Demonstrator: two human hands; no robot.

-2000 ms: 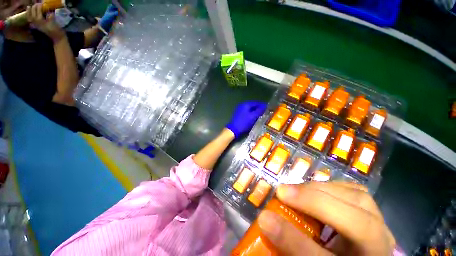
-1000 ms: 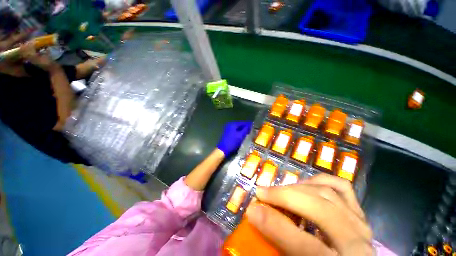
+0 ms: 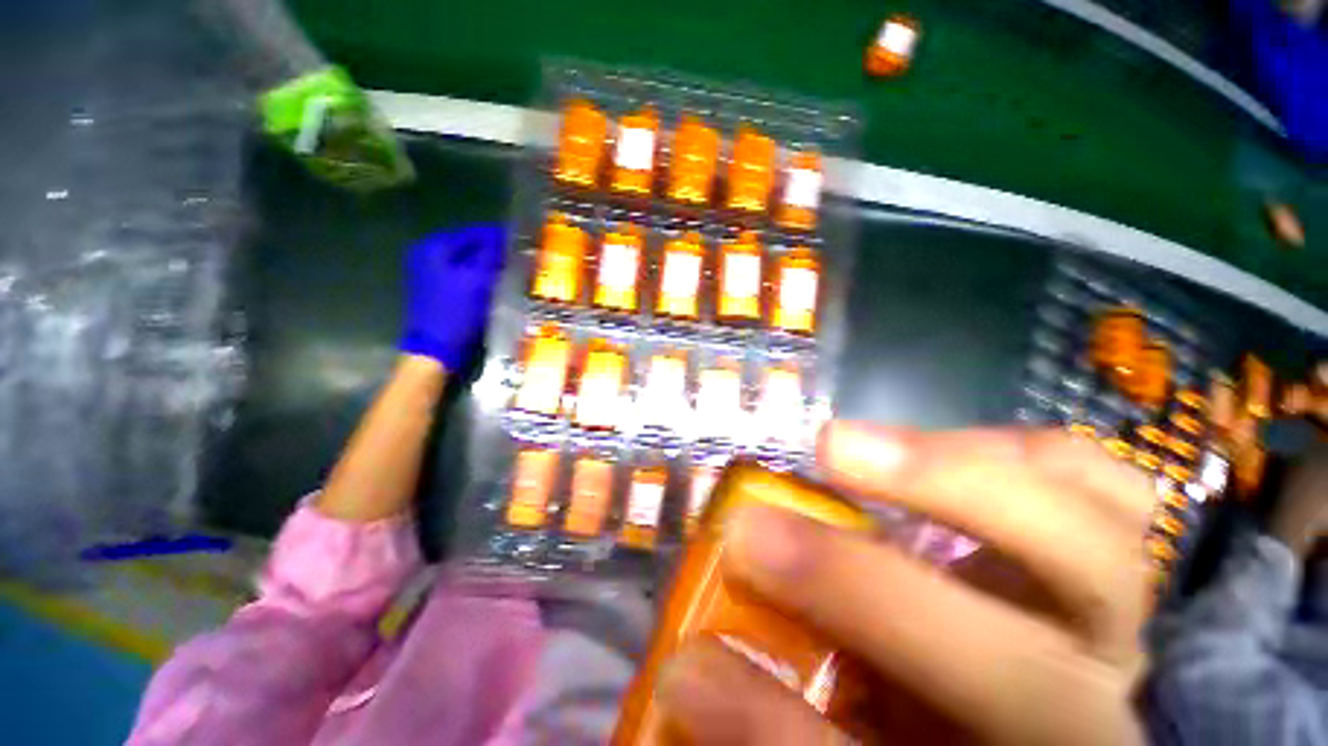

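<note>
A clear packing tray [image 3: 503,350] lies on the dark bench top. Orange devices [image 3: 580,143] lie in its rows, some with a white label up; glare blurs the third row. My left hand [image 3: 455,299] wears a blue-purple glove and touches or lies close beside the tray's left edge; its fingers look curled, and whether it grips the rim is unclear. My right hand [image 3: 932,583] is bare, large and near the camera at lower right. It is closed on an orange device [image 3: 750,583], held above the tray's front right part, which it hides.
An empty tray stack [image 3: 109,277] is at left, blurred. A green packet [image 3: 335,128] is at the belt edge. The green conveyor belt [image 3: 714,37] carries a loose device [image 3: 891,45]. At right are a neighbour's tray [image 3: 1070,364], loose devices [image 3: 1250,401] and a person's grey sleeve [image 3: 1238,627].
The view has swung right, so the tray, packet and stack sit further left and the neighbour's tray shows. My right hand still holds a device, now tilted more upright. My left hand stays beside the tray.
</note>
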